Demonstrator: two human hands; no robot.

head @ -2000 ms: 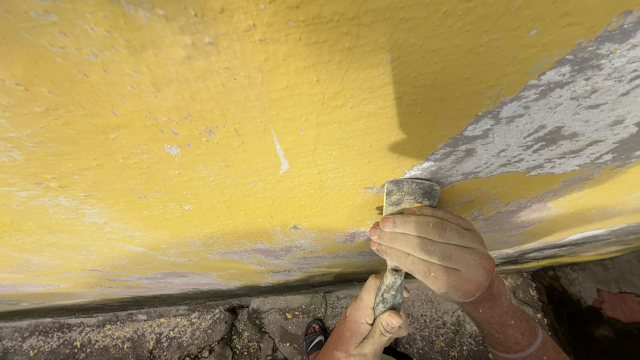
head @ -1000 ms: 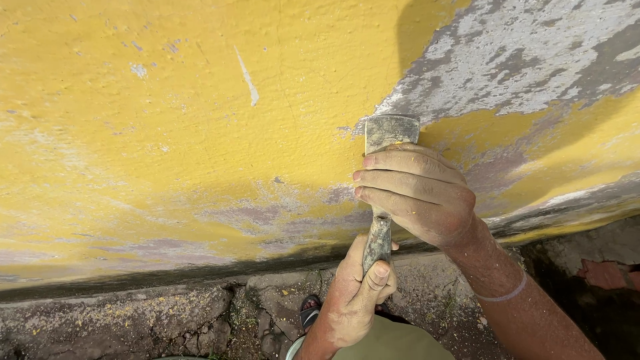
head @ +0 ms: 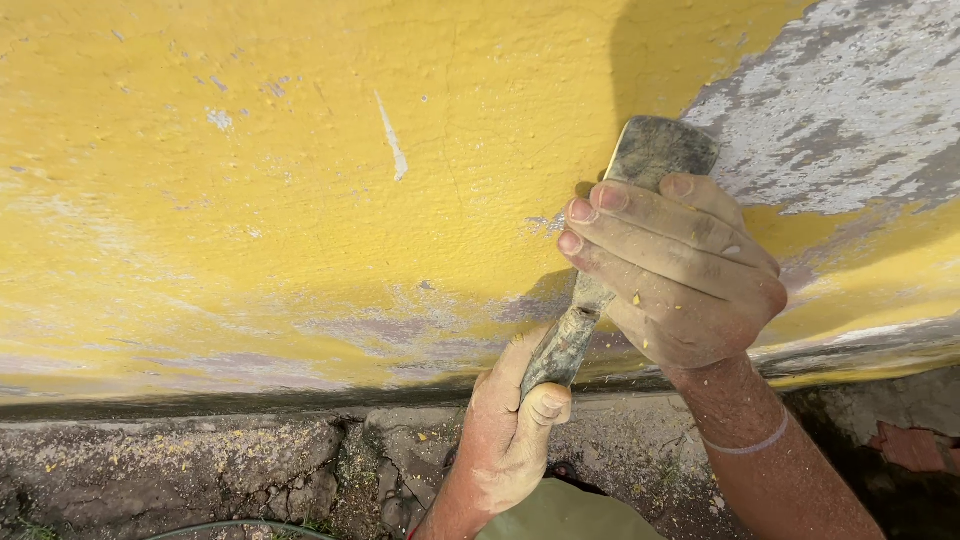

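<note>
A worn paint scraper (head: 660, 150) with a broad metal blade lies against the yellow painted wall (head: 315, 187), at the edge of a bare grey and white patch (head: 840, 112). My left hand (head: 510, 435) is closed around its dirty handle, low in the view. The fingers of my right hand (head: 675, 270) lie over the blade's lower part and neck, pressing on it; dust and yellow flecks coat them. The blade's broad end shows above my right fingers. The blade tilts up and to the right.
Below the wall runs cracked concrete ground (head: 187, 465) strewn with paint flakes. A thin green hose (head: 240, 523) crosses the bottom edge. Broken reddish pieces (head: 911, 448) lie at the lower right. Part of a dark shoe (head: 574, 476) shows beneath my hands.
The scraper was more upright a second ago, and its blade now leans further to the right, over the edge of the grey patch. Both hands still hold it.
</note>
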